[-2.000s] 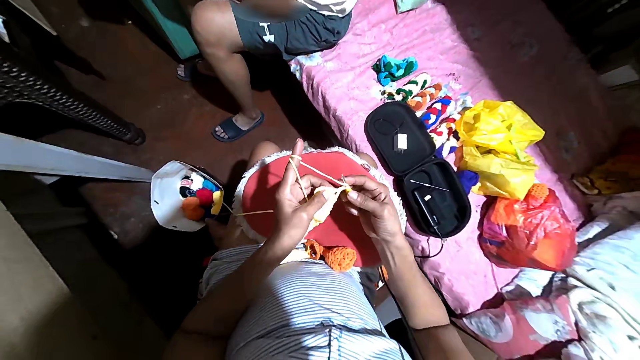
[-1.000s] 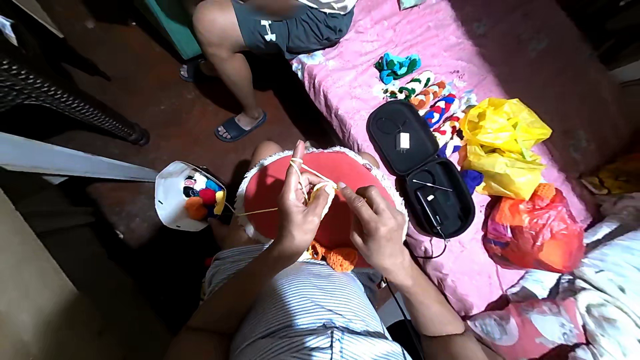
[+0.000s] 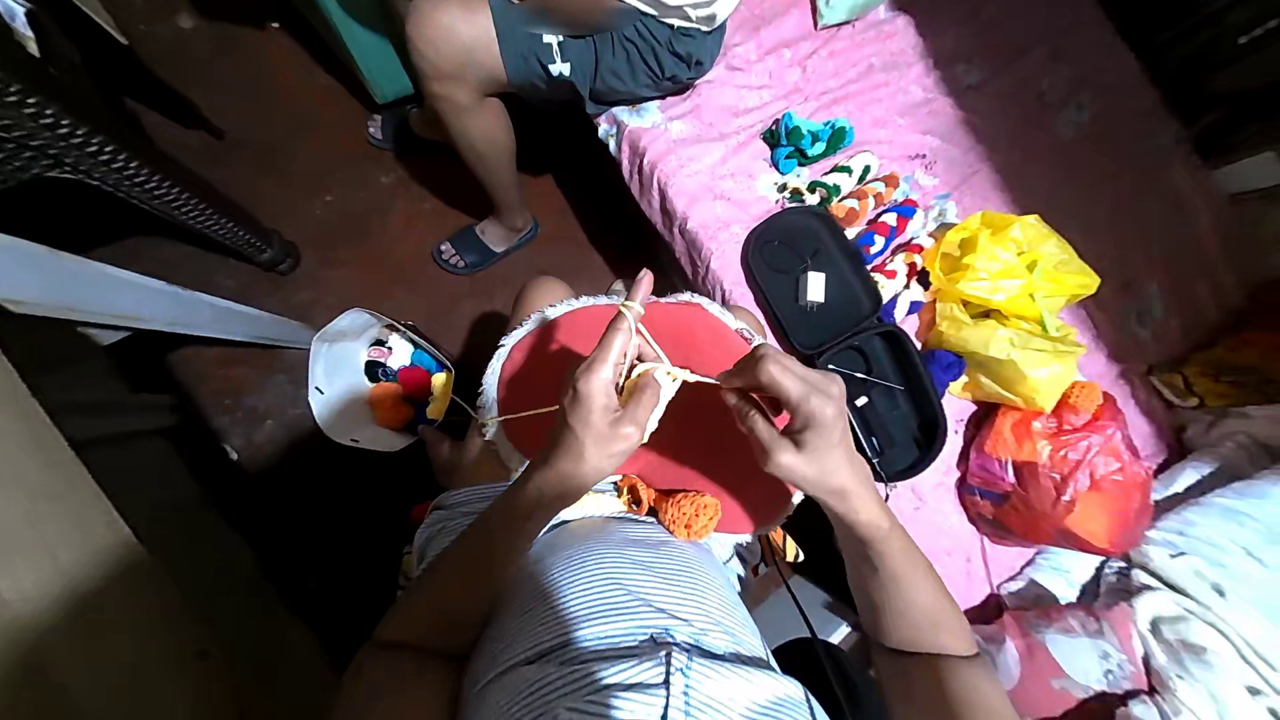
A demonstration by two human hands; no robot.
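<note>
My left hand (image 3: 603, 400) holds a small piece of pale yellow crochet work (image 3: 652, 392), with yarn looped around its raised index finger. My right hand (image 3: 790, 410), just to the right, pinches a thin tool, likely a crochet hook, mostly hidden by the fingers; a yarn loop stretches from the work toward it. Both hands are above a round red cushion (image 3: 540, 350) with a white fringe on my lap. Orange crocheted pieces (image 3: 688, 514) lie at its near edge. A yarn strand (image 3: 526, 413) runs left toward a white container (image 3: 340, 400) of colored yarn balls.
On the pink-covered bed (image 3: 690, 170) lie an open black case (image 3: 810, 270), braided yarn pieces (image 3: 885, 230), a teal yarn bundle (image 3: 805, 140), a yellow plastic bag (image 3: 1010, 290) and a red plastic bag (image 3: 1060, 480). Another person's leg (image 3: 480, 150) is at the upper left.
My right hand moved away from the work between the first two frames. It is now level with the work again, with a loop drawn out between the hands.
</note>
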